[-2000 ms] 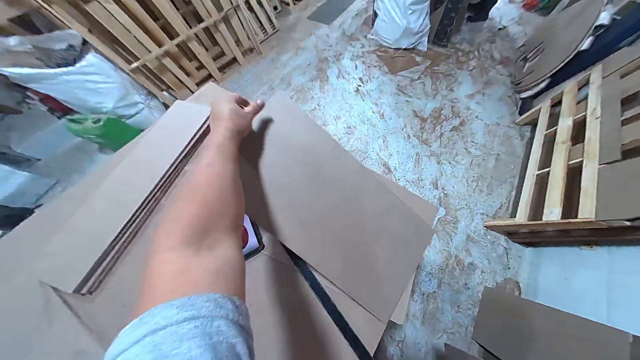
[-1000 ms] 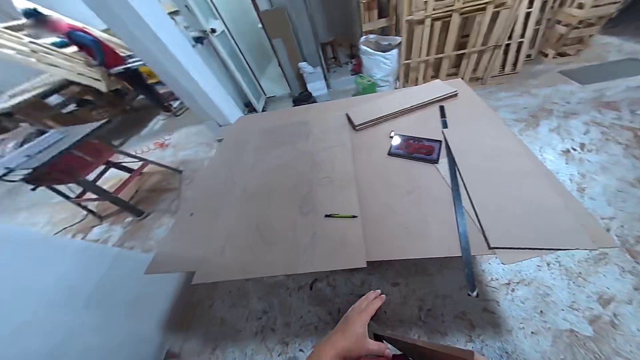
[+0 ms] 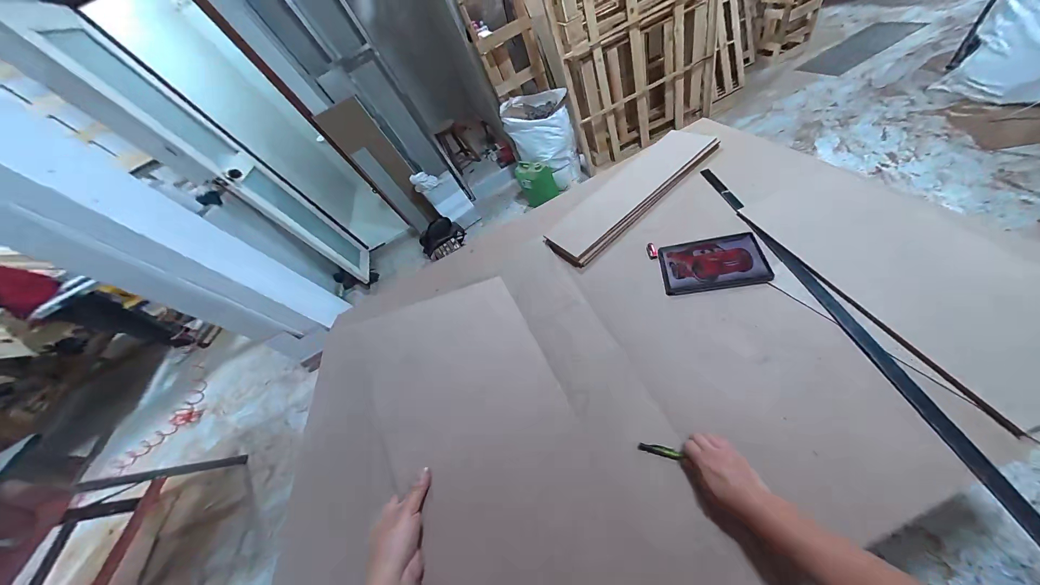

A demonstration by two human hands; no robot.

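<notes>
My right hand (image 3: 719,471) rests on a large brown sheet of board (image 3: 731,382), with its fingers at the end of a green and black pen or knife (image 3: 661,450). My left hand (image 3: 400,524) touches the left edge of a smaller rectangular panel (image 3: 471,406) lying on the big sheet, thumb raised. Farther back lie a stack of narrow board strips (image 3: 630,195) and a black-framed tablet or picture with a red car (image 3: 715,263). A long dark metal straightedge (image 3: 877,357) runs along the right side.
Behind the boards stand a white sack (image 3: 540,130), a green plastic container (image 3: 536,184) and wooden pallets (image 3: 642,73). A white column (image 3: 162,219) and a glazed door (image 3: 292,211) are at left. A person in red (image 3: 28,291) is partly visible at the far left.
The smaller panel now lies over the left part of the large sheet. My right hand has reached the pen or knife, which lay untouched a second ago. Both hands are now in view; the view has shifted.
</notes>
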